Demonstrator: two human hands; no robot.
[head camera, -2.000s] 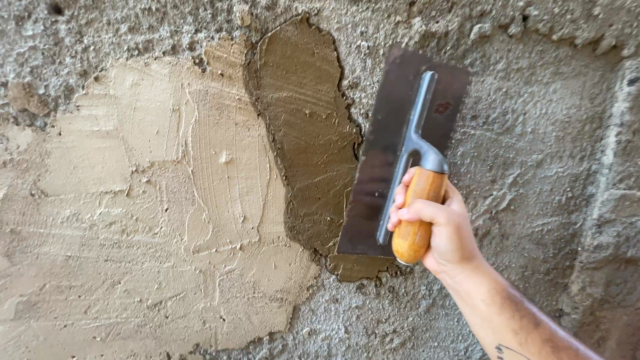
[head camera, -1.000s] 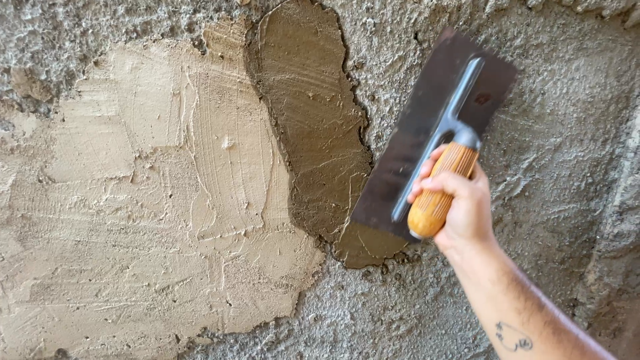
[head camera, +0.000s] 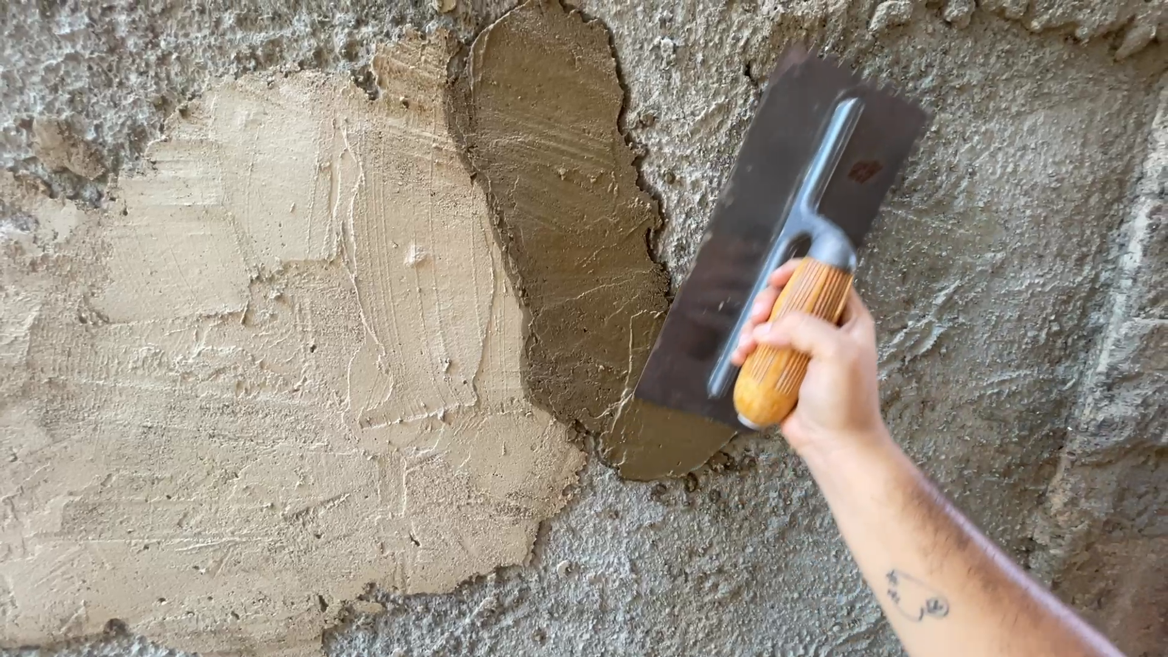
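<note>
My right hand grips the ribbed wooden handle of a plastering trowel. The trowel's dark rectangular steel blade tilts with its top to the right, and its lower left corner lies over the edge of a patch of wet, dark brown plaster. Left of that patch, and touching it, spreads a wide area of lighter beige plaster with ridges and trowel marks. Whether the whole blade touches the wall cannot be told. My left hand is not in view.
Rough grey bare wall surrounds the plaster below, above and to the right. A raised ledge of coarse render runs along the top right. Near the right edge, a pale vertical ridge crosses the wall.
My right hand and the trowel have moved to the right of the wet patch since the earliest frame, and the blade leans further right. The hand has kept its grip on the handle.
</note>
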